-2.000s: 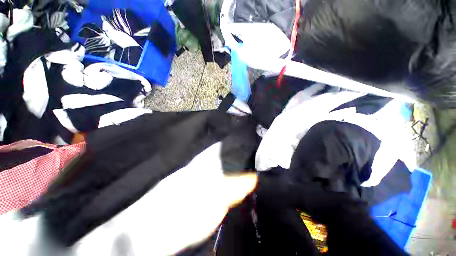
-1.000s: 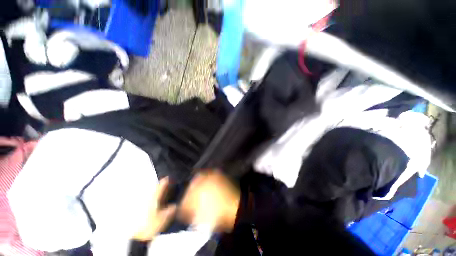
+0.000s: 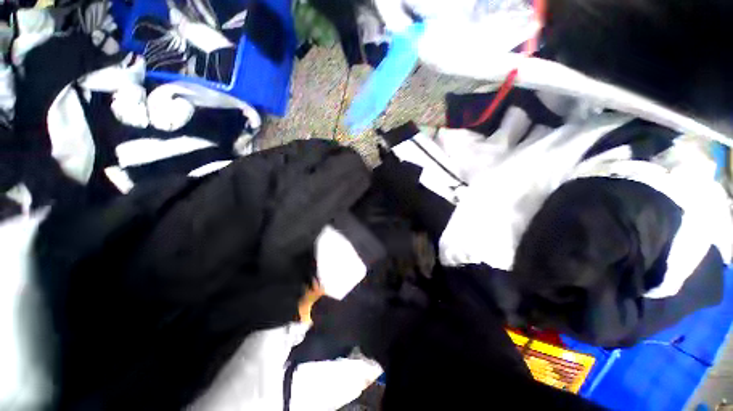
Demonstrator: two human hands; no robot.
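Observation:
A large black garment is heaped across the left and middle of the view. A small white piece shows at its right edge. My left hand shows only as a bit of skin below the white piece, at the edge of the black garment; it seems to grip the cloth there, the rest is hidden. White cloth lies below it. My right hand is a dim, blurred patch against black cloth; its fingers cannot be made out.
A blue crate with black and white pieces stands at upper left, beside black and white cloth. White and black cloth lies over a blue crate at right. A yellow-orange woven surface shows below. A black plastic bag is at upper right.
The black garment has come up over the left side and covers much of the white cloth. My hands have moved apart, the right one up and to the right. The view has shifted.

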